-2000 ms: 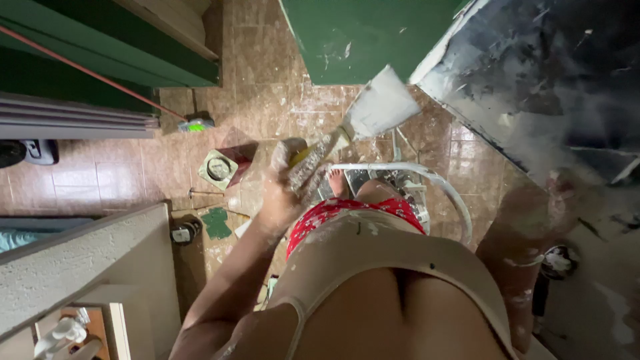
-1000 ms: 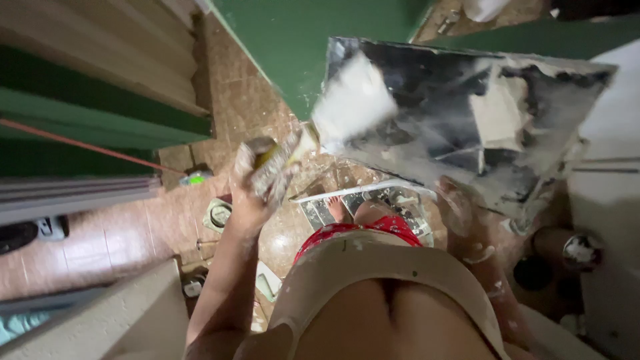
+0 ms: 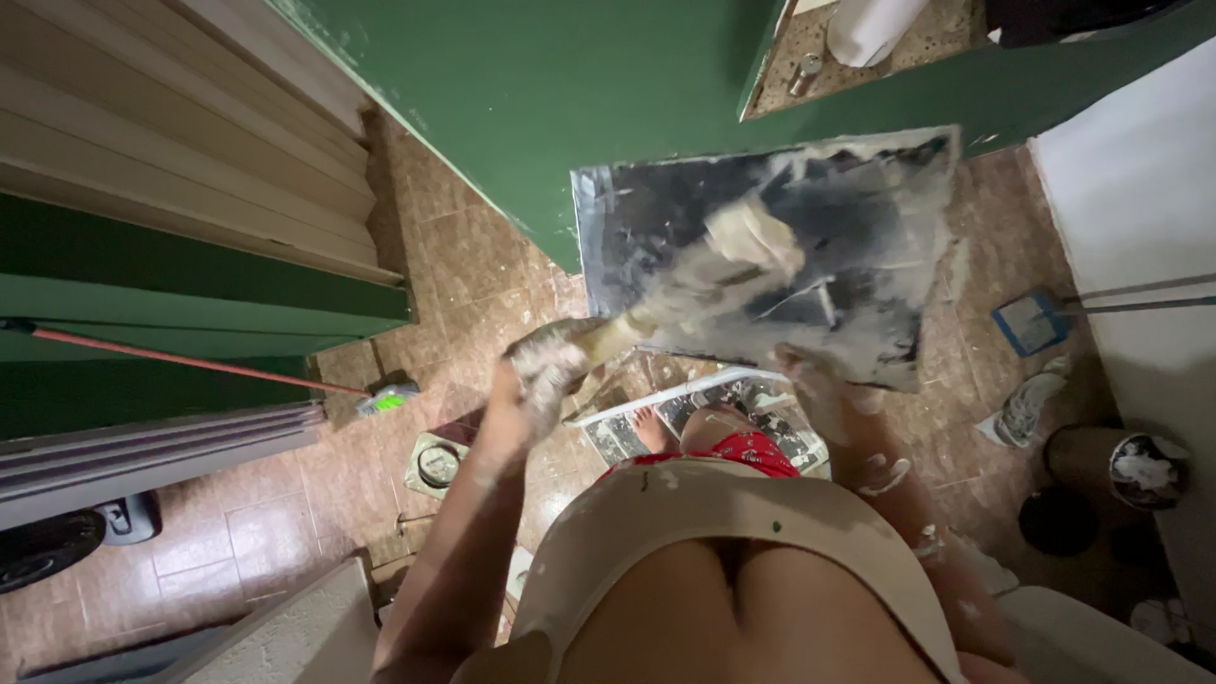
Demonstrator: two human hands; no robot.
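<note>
My left hand (image 3: 551, 366), smeared with white compound, is closed on the handle of a broad putty knife (image 3: 622, 332). Its blade is blurred and lies over a dark rectangular board (image 3: 655, 223) smeared with white compound. A pale lump of compound (image 3: 755, 236) shows at the blade, above the board's middle. My right hand (image 3: 807, 366) is at the board's near edge and seems to hold it from below; most of its fingers are hidden.
Below me a stepladder (image 3: 617, 446) bears my bare foot. A green wall (image 3: 494, 104) rises ahead, with a speckled counter (image 3: 774, 85) at upper right. A square can (image 3: 427, 465) stands on the floor at left, a bucket (image 3: 1145, 470) at right. A red pole (image 3: 199, 361) leans at left.
The board, at the right edge two seconds ago, is now in full view before me. The putty knife has gone from beside the board to over it. The view has shifted widely.
</note>
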